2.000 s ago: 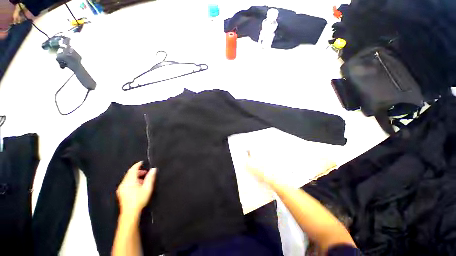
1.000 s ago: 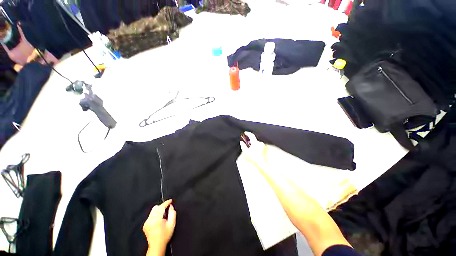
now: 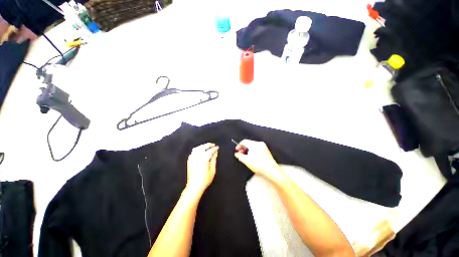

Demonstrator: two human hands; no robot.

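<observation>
A black zip-front jacket [image 3: 171, 150] lies spread on the white table, its pale zipper [image 3: 144, 201] left of centre. One sleeve [image 3: 342, 160] stretches to the right. My left hand [image 3: 203, 163] is over the upper chest, thumb and fingertips together; whether it pinches cloth or thread cannot be told. My right hand [image 3: 255, 155] is just right of it, near the shoulder, closed on small thread snips [image 3: 241, 148]. Their short blades point up and left, and most of the tool is hidden in my fingers.
Beyond the jacket lie a black hanger [image 3: 168, 108], a red thread cone [image 3: 246, 67], a water bottle [image 3: 298, 40] and a folded dark garment [image 3: 332, 37]. A dark-grey corded tool [image 3: 63, 106] lies left. A black bag [image 3: 430, 100] and dark flat object [image 3: 400, 127] are right.
My left hand has left the zipper and moved up and right to the chest. My right hand has come from beside the jacket onto its upper part, near my left. The view has shifted.
</observation>
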